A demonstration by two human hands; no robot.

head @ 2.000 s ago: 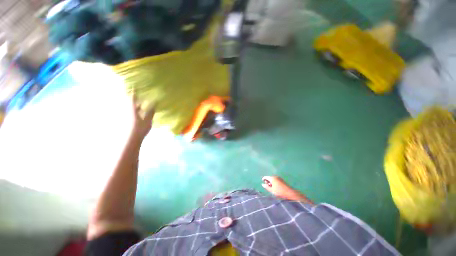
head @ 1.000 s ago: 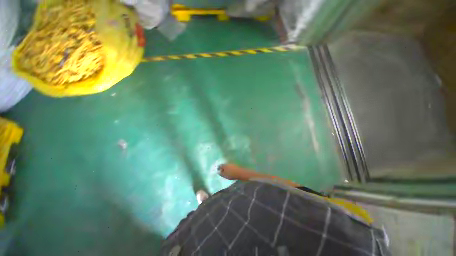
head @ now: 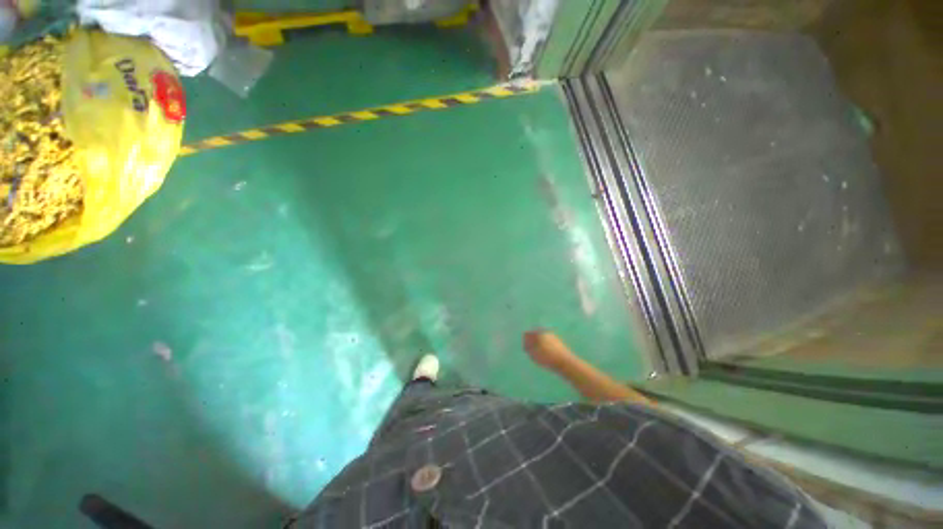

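My right hand (head: 540,347) hangs low in front of my checked shirt, over the green floor. It is small in the picture, its fingers look curled in, and nothing shows in it. My left hand is out of the picture. The end of a black bar (head: 109,510), which looks like the pallet truck handle, enters at the bottom left; what grips it, if anything, is not seen. The open lift entrance lies ahead to the right, with metal sill grooves (head: 636,222) and a grey patterned lift floor (head: 760,176).
An open yellow sack of small yellow pieces (head: 124,145) stands at the far left. Yellow-and-black tape (head: 362,116) runs from it to the lift door frame. A yellow pallet (head: 300,25) with sacks is at the top. Green door panels (head: 827,398) edge the lift's near side.
The view has turned right, away from the loaded yellow sack and orange truck. My left hand has left the picture. The lift sits further left in view, and the black bar end has appeared.
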